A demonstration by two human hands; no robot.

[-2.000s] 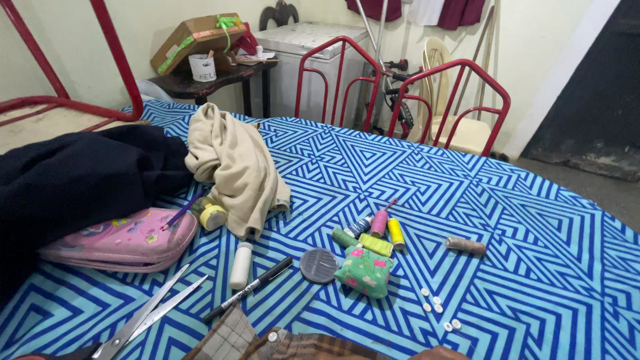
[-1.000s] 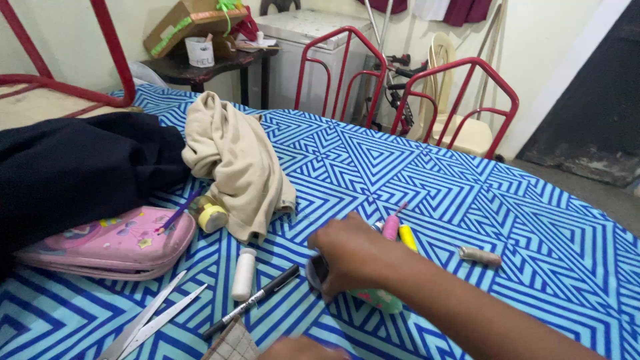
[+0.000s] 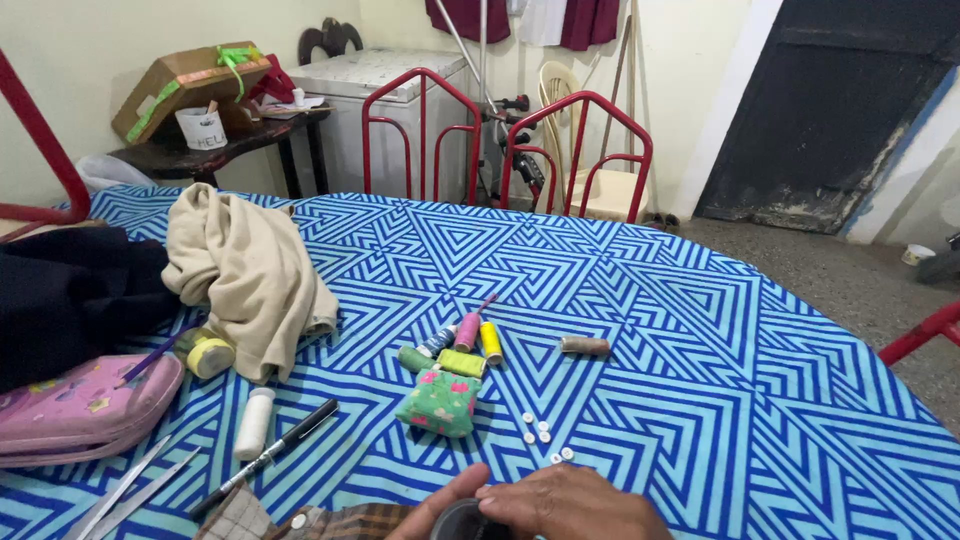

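At the bottom edge my left hand (image 3: 442,504) and my right hand (image 3: 574,504) meet around a dark round flat object (image 3: 469,523), its lower part cut off by the frame. Brown plaid cloth with a button (image 3: 341,523) lies beside my left hand. Just beyond my hands are a green floral pincushion (image 3: 441,403) and several white buttons (image 3: 543,427). Behind the pincushion lie a pink thread spool (image 3: 467,332), a yellow one (image 3: 491,343) and others. Scissors (image 3: 124,491), a black marker (image 3: 266,457) and a white thread spool (image 3: 254,424) lie to the left.
A beige cloth (image 3: 240,277), dark cloth (image 3: 75,292), a pink zipped case (image 3: 90,409) and a yellow-lidded jar (image 3: 208,354) occupy the table's left side. A brownish spool (image 3: 586,346) lies to the right. Red metal chairs (image 3: 422,135) stand beyond the patterned tablecloth (image 3: 675,300).
The dark round object lay left of the pincushion two seconds ago. My right hand reached over it, then drew back toward me, and the object is now between my hands.
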